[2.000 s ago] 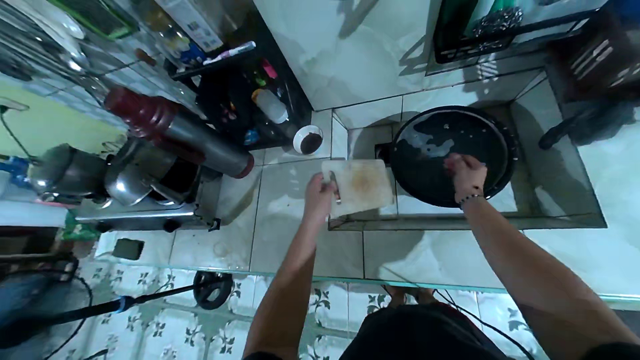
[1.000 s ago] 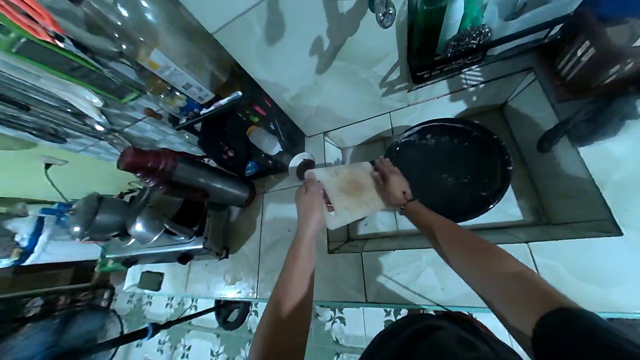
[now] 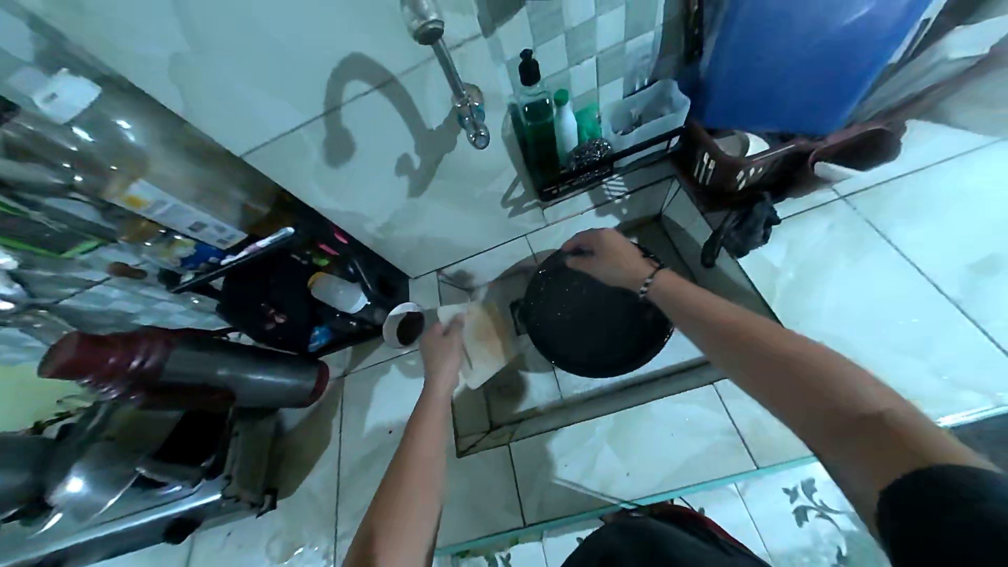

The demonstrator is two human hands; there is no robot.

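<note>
My left hand (image 3: pixel 442 350) is closed on the edge of a pale, stained cutting board (image 3: pixel 484 345), which is tilted over the left side of a tiled sink basin. Inside the basin stands a round black pan (image 3: pixel 596 323), with dark contents or bottom and a small side handle. My right hand (image 3: pixel 606 256) grips the pan at its far rim, fingers bent over the edge. A white cup (image 3: pixel 403 325) with something dark inside stands just left of my left hand. Whether a knife lies against the board cannot be told.
A metal faucet (image 3: pixel 465 102) juts from the wall above the sink. Behind the basin a black rack (image 3: pixel 598 169) holds a green pump bottle (image 3: pixel 537 118) and a steel scrubber. A black cloth (image 3: pixel 748 228) lies right. On the left are a thermos (image 3: pixel 197 366) and a stove (image 3: pixel 157 504).
My right hand has gone from the cutting board to the far rim of the pan. The board, still in my left hand, has tilted more steeply. The view has turned toward the faucet.
</note>
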